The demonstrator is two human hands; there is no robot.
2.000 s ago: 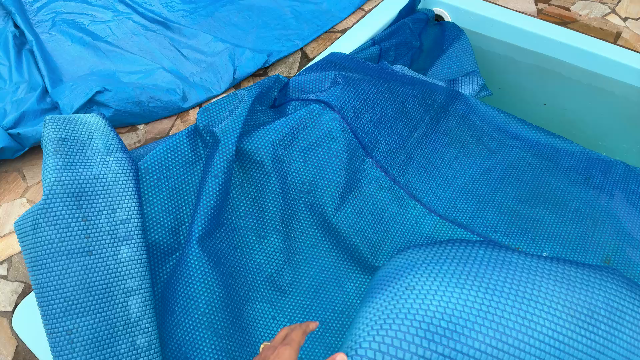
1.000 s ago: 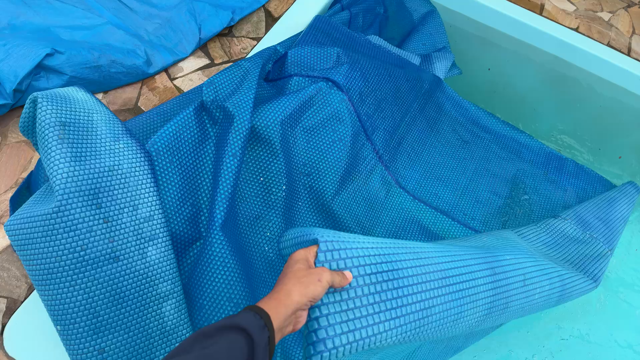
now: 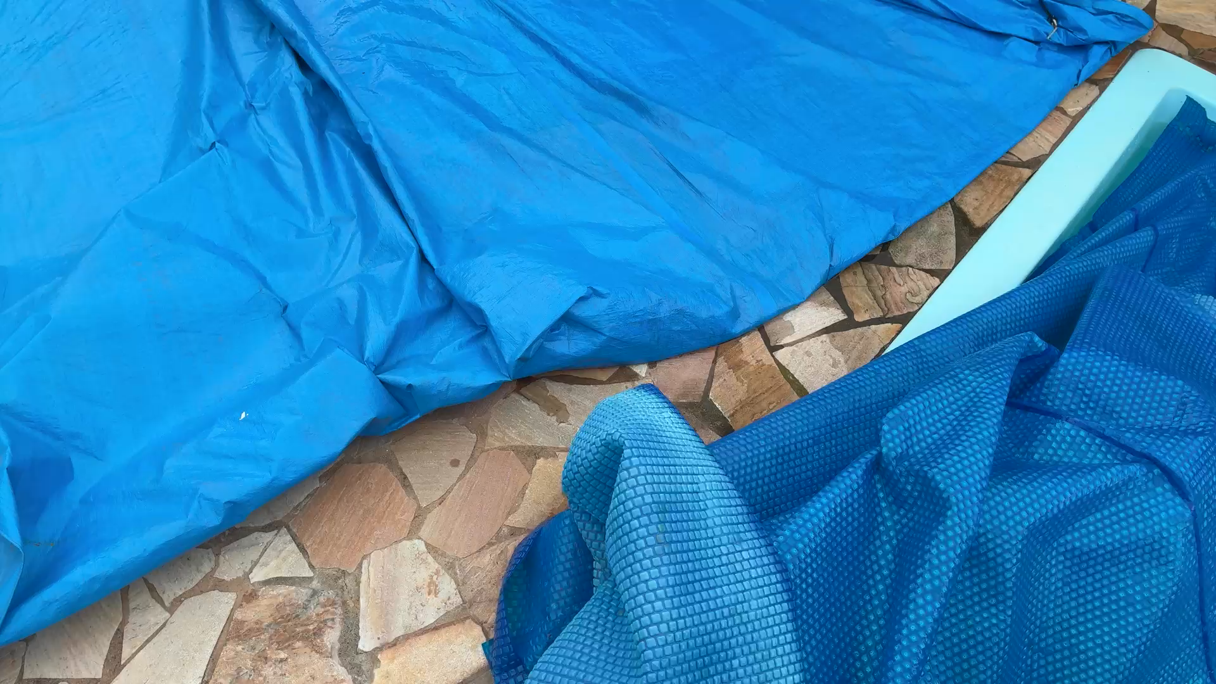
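Neither my left hand nor my right hand shows in the head view now. A blue bubble-textured pool cover (image 3: 855, 532) lies heaped in folds at the lower right. One rounded fold of it stands up near the bottom middle, over the stone paving. Part of the cover lies across the pale turquoise rim of a pool (image 3: 1035, 218). At the upper left a smooth blue plastic tarp (image 3: 532, 190) is spread out, wrinkled, with its curved edge on the stones.
Irregular flagstone paving (image 3: 408, 589) runs diagonally between the tarp and the bubble cover. The pool's raised rim slants up to a rounded corner at the upper right. A bunched part of the tarp lies near that corner.
The view has swung left, toward the tarp. One second ago a hand gripped the edge of the bubble cover, folded back beside the water; that hand is now out of view.
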